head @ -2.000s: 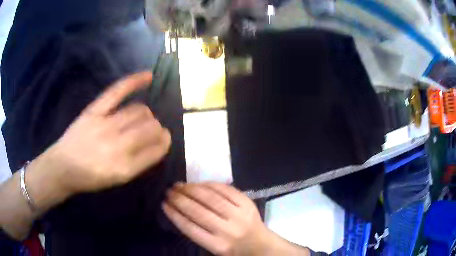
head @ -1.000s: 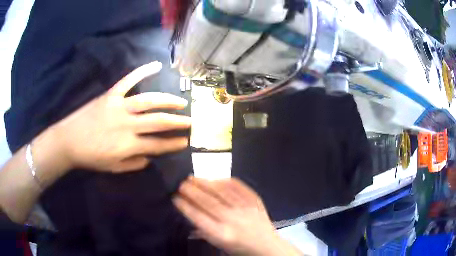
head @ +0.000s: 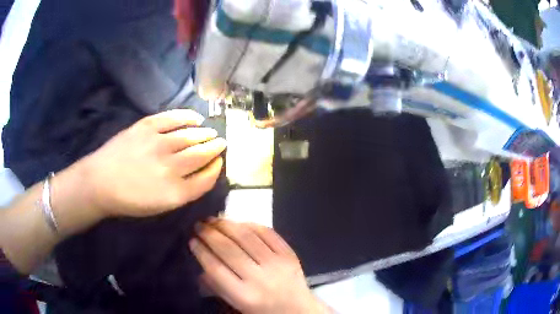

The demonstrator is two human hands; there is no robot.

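A wide black cloth (head: 67,116) lies left of the bright needle plate (head: 250,150) and hangs toward the front. My left hand (head: 163,164) lies on this cloth, fingers bent and close together, fingertips at its edge just below the presser foot area. My right hand (head: 252,264) rests on the cloth's lower edge in front of the plate, fingers together and pointing left. A second black panel (head: 362,190) lies flat right of the plate under the white sewing machine head (head: 276,46). The needle is too blurred to make out.
A small grey-tan metal block (head: 294,149) sits right of the plate. A red tuft (head: 191,21) hangs at the head's left end. An orange basket (head: 529,179) is at the far right. Blue baskets (head: 482,294) with dark cloth stand below the table's front edge (head: 381,260).
The machine head has come further into view since the earliest frame. My left hand's fingers, spread a second ago, are now bent and closer together. My right hand stays at the front edge.
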